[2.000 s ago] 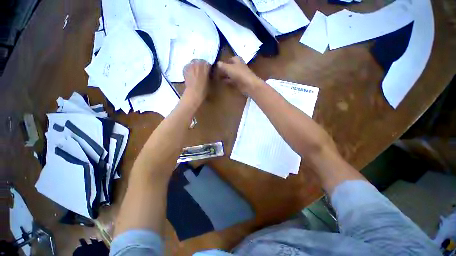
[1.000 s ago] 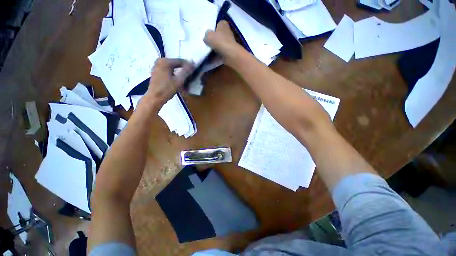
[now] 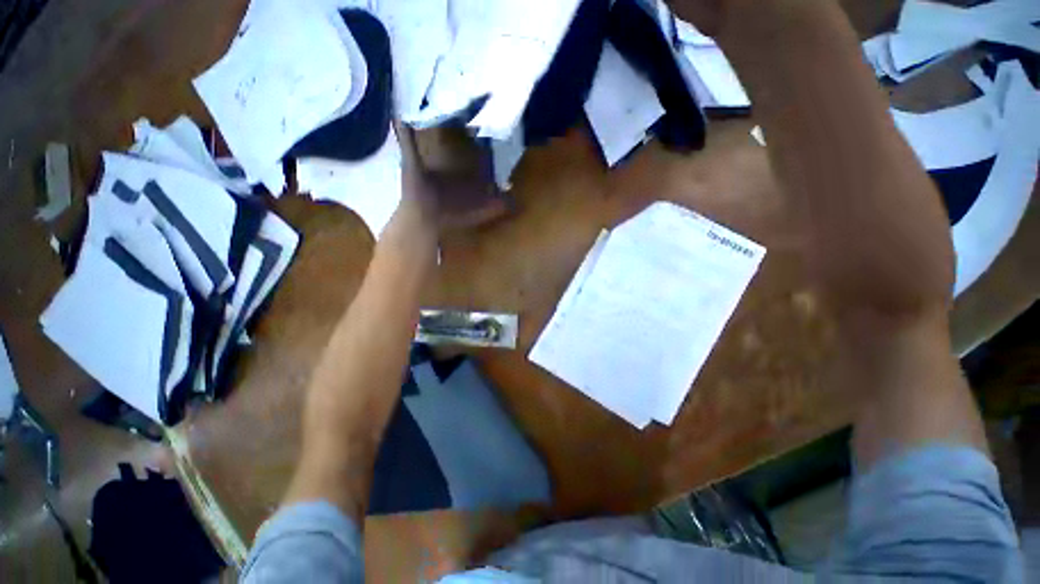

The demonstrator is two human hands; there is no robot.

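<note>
My left hand (image 3: 451, 177) is blurred at the near end of a white paper pattern piece (image 3: 508, 57) with dark cloth (image 3: 568, 71) along its right side; its fingers are on the near end of this piece. My right forearm (image 3: 850, 171) reaches up to the top edge of the picture, where my right hand (image 3: 713, 9) is mostly cut off. A domed white paper piece (image 3: 274, 74) with navy cloth (image 3: 371, 97) under it lies to the left of my left hand.
A bundle of cut pieces (image 3: 108, 302) lies at left. A metal weight (image 3: 470, 329), grey cloth (image 3: 479, 434) and printed sheets (image 3: 656, 314) lie nearer me. Curved white pieces (image 3: 986, 245) lie at right. A black cloth piece (image 3: 148, 525) lies at lower left.
My right hand has moved up and right to the picture's top edge. My left hand has shifted right. The long piece with dark cloth is now spread upward from my left hand.
</note>
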